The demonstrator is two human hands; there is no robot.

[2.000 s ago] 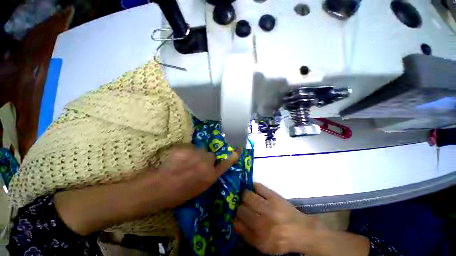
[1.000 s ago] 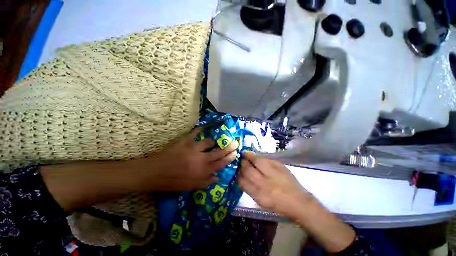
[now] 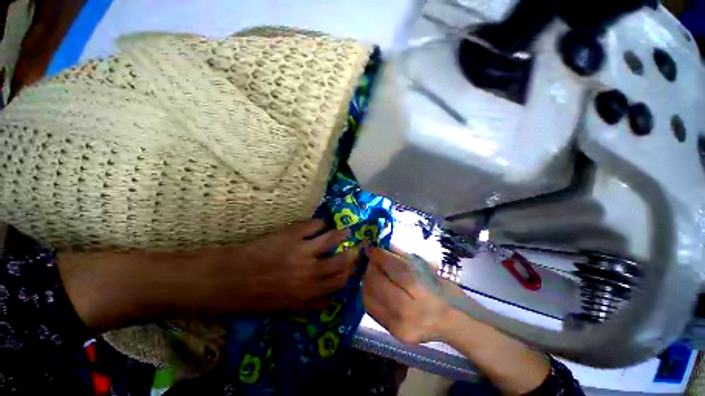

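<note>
The cream straw tote bag lies on the left of the white machine table. The blue lining with yellow-green flowers comes out of its mouth, beside the lit needle area. My left hand lies over the lining with its fingers on the cloth; the fingertips press on it near the machine. My right hand pinches the lining's edge, fingertips close to those of my left hand. The sewing machine's white head stands just beyond. The exact needle position is unclear.
Red thread snips lie on the machine bed, right of the needle area. A ribbed tension knob sits further right. Blue tape marks the table's left part. The marked front edge runs below my right hand.
The view has shifted, so the machine head appears further right and tilted. The hands stay at the lining, with fingertips close together; two seconds ago my left hand was raised nearer the machine head.
</note>
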